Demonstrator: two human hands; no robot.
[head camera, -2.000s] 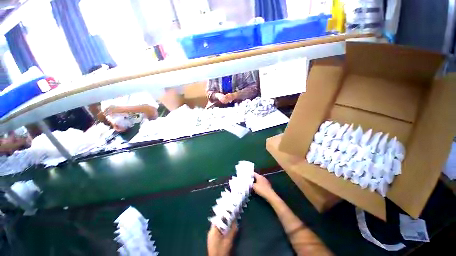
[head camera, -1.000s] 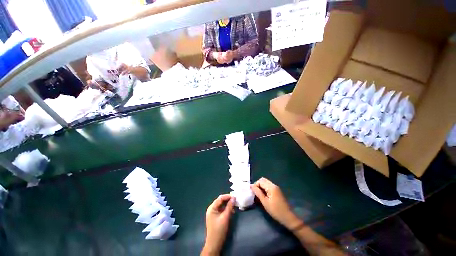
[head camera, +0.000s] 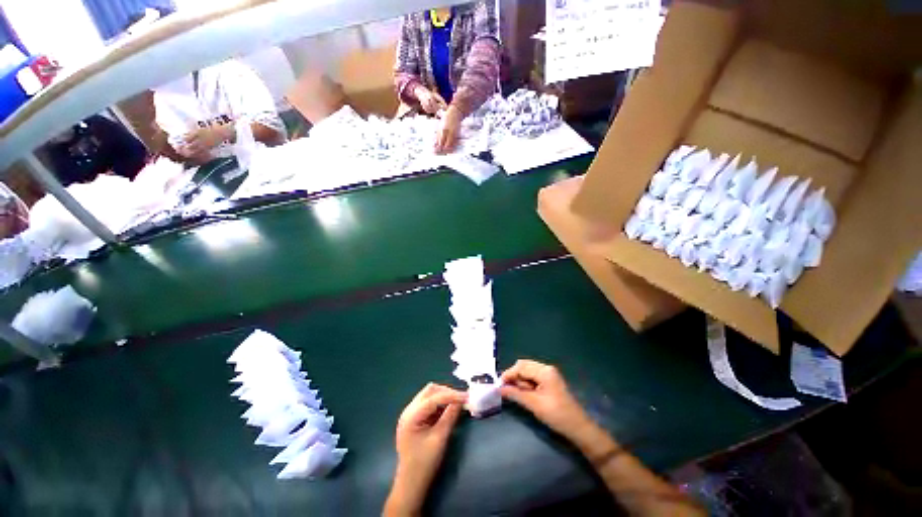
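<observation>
A row of overlapping white packets (head camera: 471, 315) lies lengthwise on the dark green bench in front of me. My left hand (head camera: 431, 416) and my right hand (head camera: 541, 392) pinch the two sides of the nearest packet (head camera: 483, 395), at the row's near end. That packet shows a dark spot. A second packet row (head camera: 286, 404) lies to the left, untouched. An open brown carton (head camera: 698, 271) stands tilted at the right with several rows of white packets (head camera: 733, 220) inside.
A brown box (head camera: 607, 257) is under the carton. A curved white strip (head camera: 738, 376) and a printed slip (head camera: 817, 372) lie beside it. Across the bench are people (head camera: 445, 61), heaps of white packets (head camera: 384, 141) and a hanging notice (head camera: 602, 38). Clear plastic (head camera: 748, 485) is at lower right.
From two seconds ago, the row is down on the bench and my hands have moved to its near end. Since one second ago, the nearest packet shows a dark spot. A person opposite has reached out a hand.
</observation>
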